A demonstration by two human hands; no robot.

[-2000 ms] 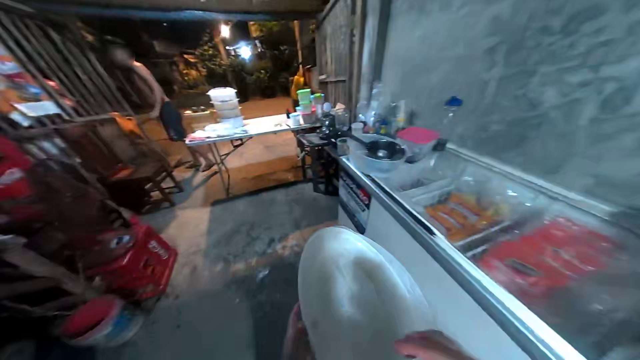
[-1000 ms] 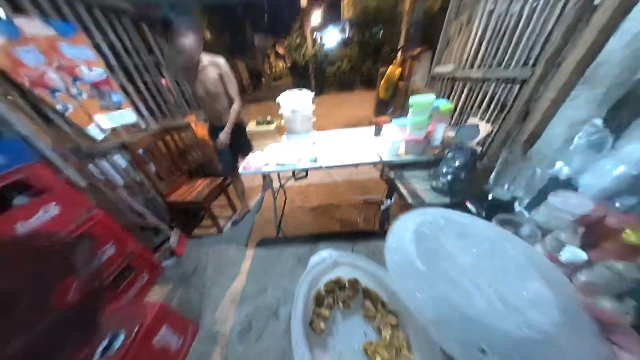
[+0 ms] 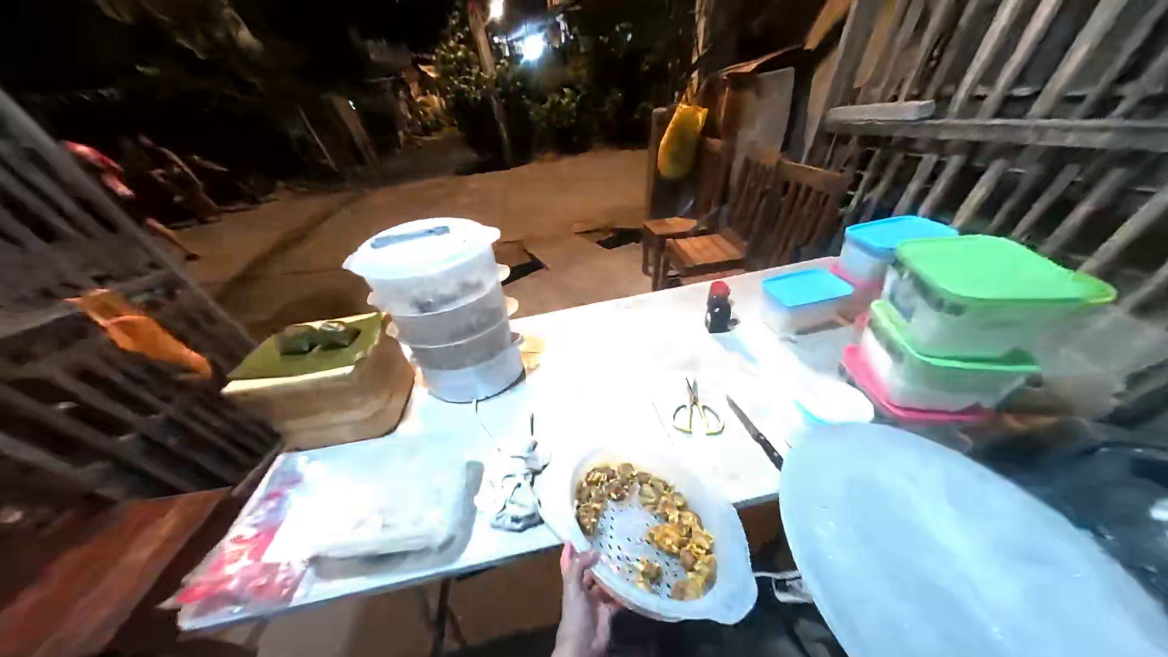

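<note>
My left hand [image 3: 586, 604] grips the near left rim of an oval perforated white steamer tray [image 3: 630, 538], which holds many small yellowish-brown dumplings [image 3: 673, 532]. The tray's far edge overlaps the near edge of the white table. To the right, a large oval translucent lid [image 3: 949, 547] is tilted up and off the tray; my right hand is out of view, so what it holds is hidden. A stacked white food steamer [image 3: 440, 315] stands on the table at the left. Scissors [image 3: 698, 411] and a knife [image 3: 756, 432] lie beyond the tray.
A crumpled cloth [image 3: 517, 497] and a plastic-wrapped white stack [image 3: 383, 502] lie left on the table [image 3: 593, 365]. A box with a green top [image 3: 319, 383] is behind them. Right are a dark bottle [image 3: 719, 307] and lidded containers [image 3: 967, 310]. Wooden chairs [image 3: 707, 248] stand beyond.
The view has moved from beside the chest freezer to the table. The lid, earlier over the tray, has come off to the right, uncovering the dumplings. The standing person is no longer in view.
</note>
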